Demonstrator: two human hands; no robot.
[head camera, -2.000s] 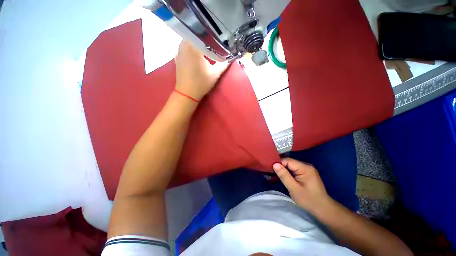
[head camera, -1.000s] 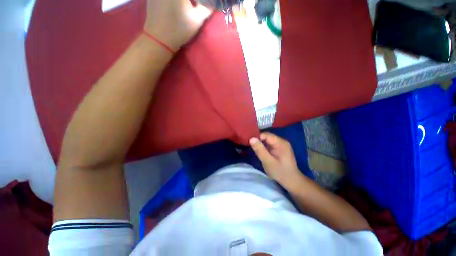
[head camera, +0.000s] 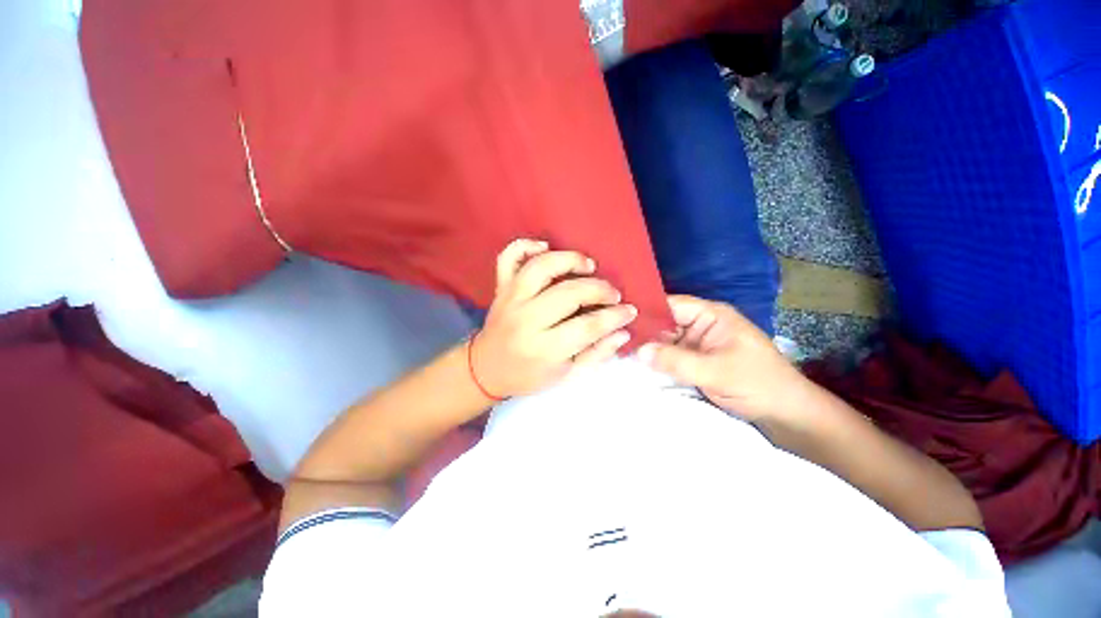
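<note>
A red cut panel (head camera: 447, 133) stretches from the top of the view down to my lap, its straight right edge running to my right hand. My left hand (head camera: 553, 312) lies on the panel's lower end with fingers curled over the cloth. My right hand (head camera: 718, 356) pinches the lower corner of the same panel, close beside my left hand. Another red panel (head camera: 181, 229) lies on the left under or beside it, with a thin pale line between them. The machine's needle area is out of view.
A pile of darker red panels (head camera: 97, 447) lies at the left. A large blue crate (head camera: 966, 181) stands at the right, with dark red cloth (head camera: 1002, 447) below it. Clear bottles (head camera: 833, 82) stand near the top right. A ruler strip (head camera: 604, 17) shows at the top edge.
The view has tilted down, and the machine and phone have left it. My left hand has moved from beside the needle down to the panel's lower end, next to my right hand.
</note>
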